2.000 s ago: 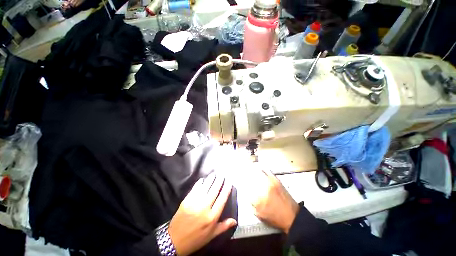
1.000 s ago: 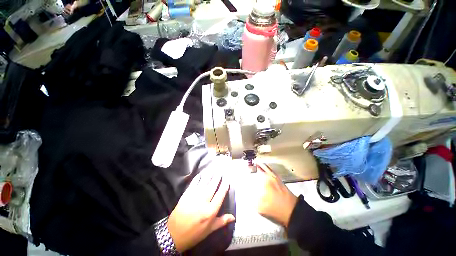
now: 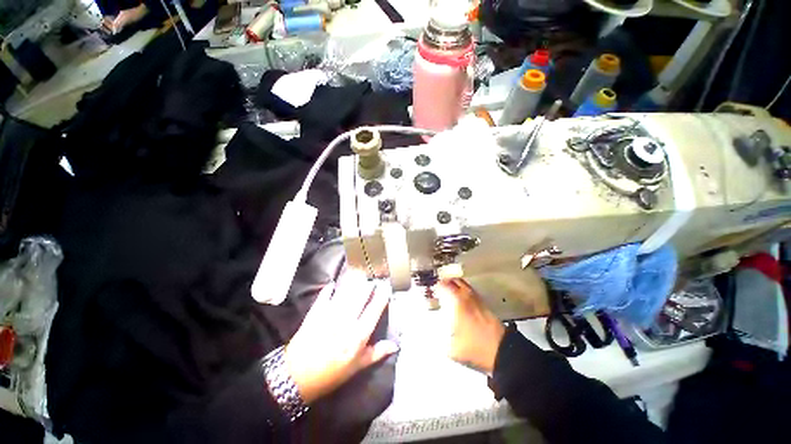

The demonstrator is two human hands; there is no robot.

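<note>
A wide black garment piece (image 3: 165,303) covers the left of the table and runs under my left hand. My left hand (image 3: 336,334) lies flat on it, fingers spread, pressing it just before the needle area. My right hand (image 3: 468,325) is at the right of the presser foot (image 3: 431,290), fingertips near the foot; glare hides whether it holds cloth. The cream sewing machine (image 3: 503,199) stands over the work. The needle and the seam edge at it are lost in bright glare.
A white lamp (image 3: 284,251) hangs left of the head. Black scissors (image 3: 568,334), a purple pen (image 3: 623,340), a blue thread tassel (image 3: 620,277) and a clear tray (image 3: 694,303) are at right. A pink flask (image 3: 442,82) and thread cones (image 3: 525,95) stand behind.
The machine and lamp sit slightly lower and further left in view. My left hand has shifted a little left and up; my right fingertips are closer to the presser foot.
</note>
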